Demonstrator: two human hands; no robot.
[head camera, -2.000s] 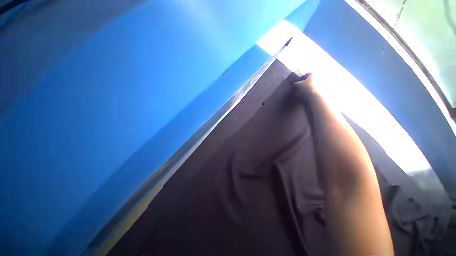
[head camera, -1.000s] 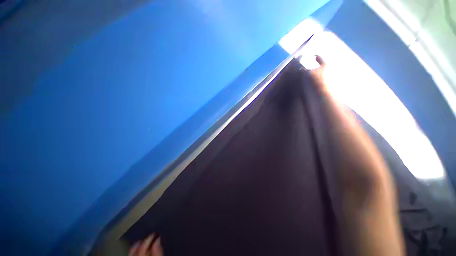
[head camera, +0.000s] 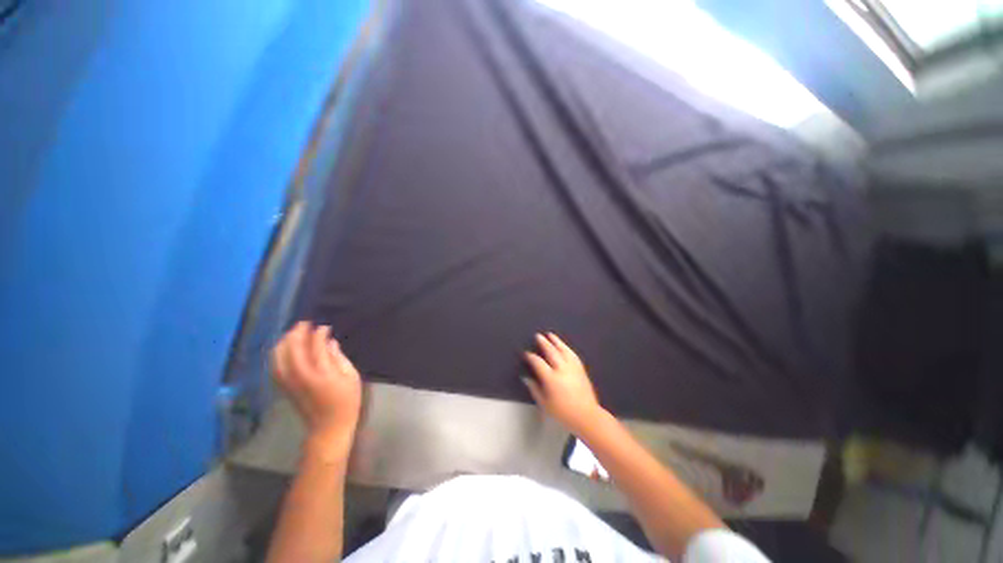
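Dark fabric (head camera: 462, 220) covers most of the machine bed, its near edge lying a little back from the bed's pale near edge (head camera: 440, 434). Long folds run across its middle and right. My left hand (head camera: 316, 368) is at the fabric's near left corner, fingers bent over and seeming to pinch it; the fingertips are blurred. My right hand (head camera: 561, 377) rests on the near edge around the middle, fingers slightly spread. A smartphone (head camera: 585, 459) lies on the near edge beside my right forearm, which partly hides it. Blurred shears (head camera: 735, 481) with reddish handles lie further right.
A large blue machine panel (head camera: 132, 220) stands along the left. Bright light falls on the far bed edge (head camera: 704, 55). Dark bundles (head camera: 924, 330) are beyond the bed at the right. A small white switch or label (head camera: 178, 541) is at the lower left.
The view has turned down to the near edge. My right hand has come back from the far left corner to the near edge. My left hand now shows fully at the near corner.
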